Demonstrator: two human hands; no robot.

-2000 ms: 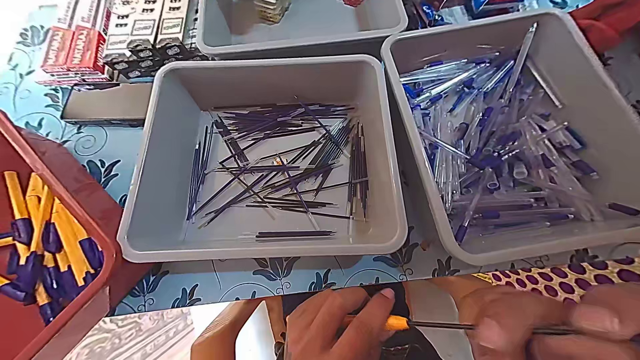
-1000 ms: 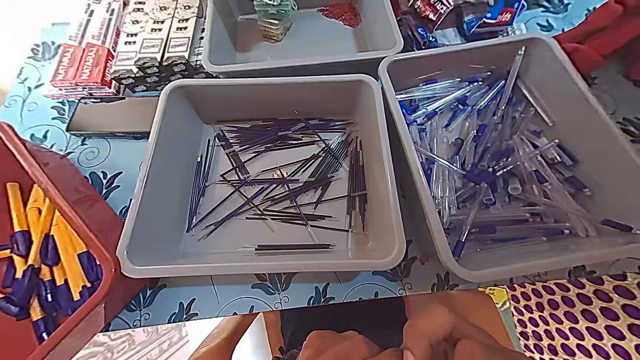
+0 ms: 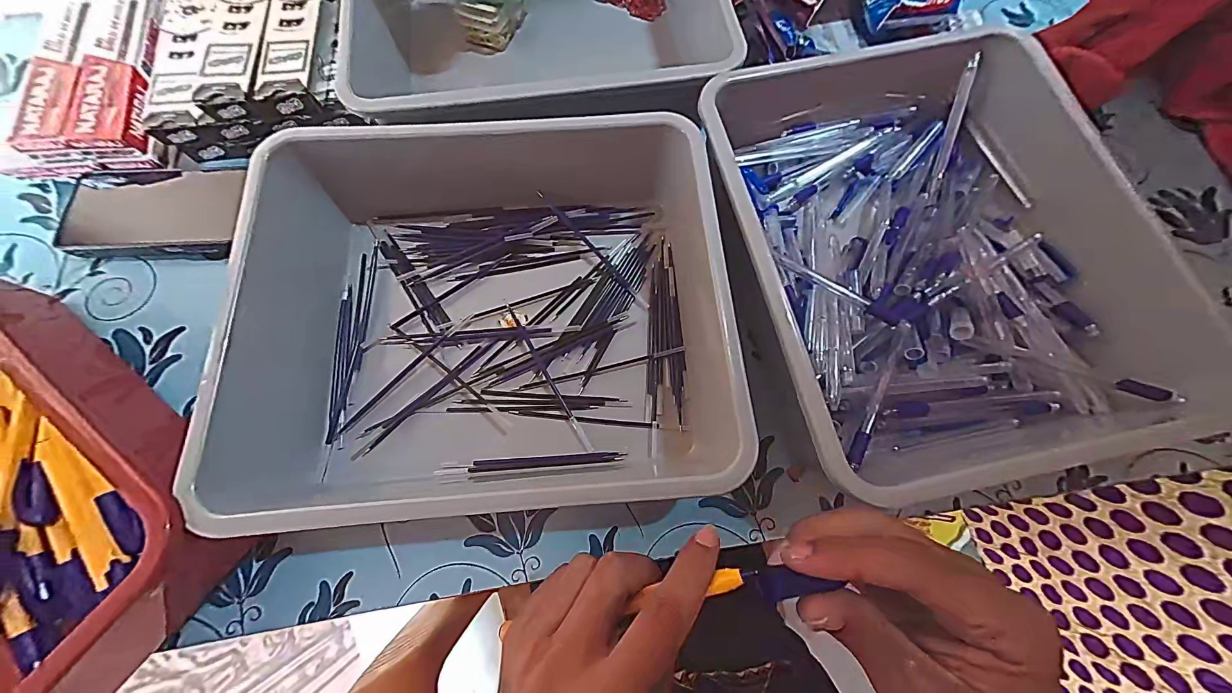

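Observation:
Near the bottom of the head view, my left hand grips a yellow pen part between its fingers. Just right of it, my right hand holds a dark blue pen part in thumb and fingers, at the yellow part's end; whether the two are joined cannot be told. Beyond my hands a grey plastic bin holds many ink refills. At the right, another grey bin holds clear pen barrels with blue parts. A red bin at the left holds yellow and blue pen parts.
A third grey bin stands at the back. Stacked small boxes and an open carton are at the back left. Red cloth lies back right, spotted purple-and-cream fabric front right. Floral cloth covers the table.
Two seconds ago a thin dark refill ran from the yellow part toward my right hand. Now a dark blue part is in my right hand there, and the hands are closer together.

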